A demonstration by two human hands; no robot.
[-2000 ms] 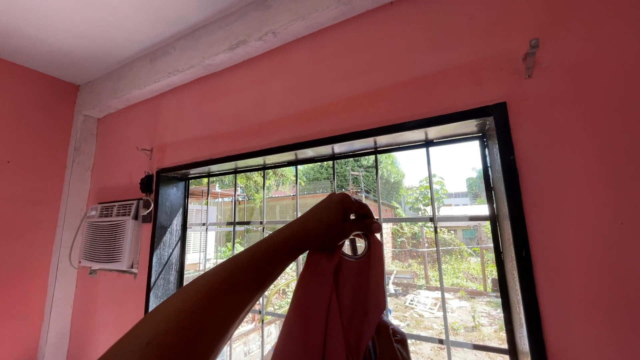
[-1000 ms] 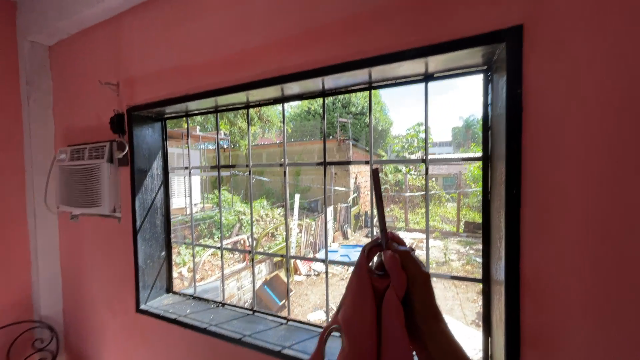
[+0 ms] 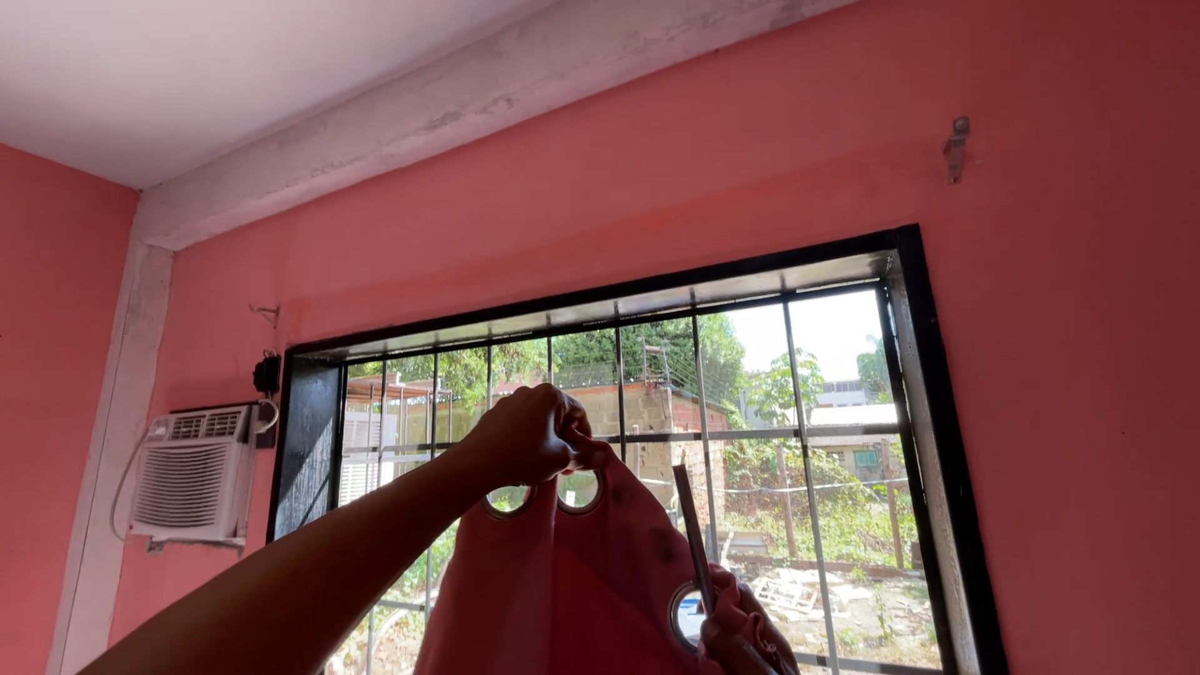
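My left hand (image 3: 539,436) is raised before the window and pinches the top edge of a red curtain (image 3: 539,581) with metal grommets. Two grommets show just under its fingers, and a third grommet (image 3: 687,616) is lower on the right. At the lower right my right hand (image 3: 736,642) is closed around a thin dark rod (image 3: 692,525) and bunched curtain cloth. The rod's free end points up and a little left, beside the third grommet. The lower part of the curtain is out of view.
A black-framed window (image 3: 914,375) with metal bars fills the centre. One curtain rod bracket (image 3: 956,150) is on the pink wall at upper right, another bracket (image 3: 266,311) at upper left. A window air conditioner (image 3: 190,476) is in the left wall area.
My left hand has come up with the curtain's top edge, spreading the cloth apart from the rod. The rod is now lower beside the right hand. The view has tilted upward.
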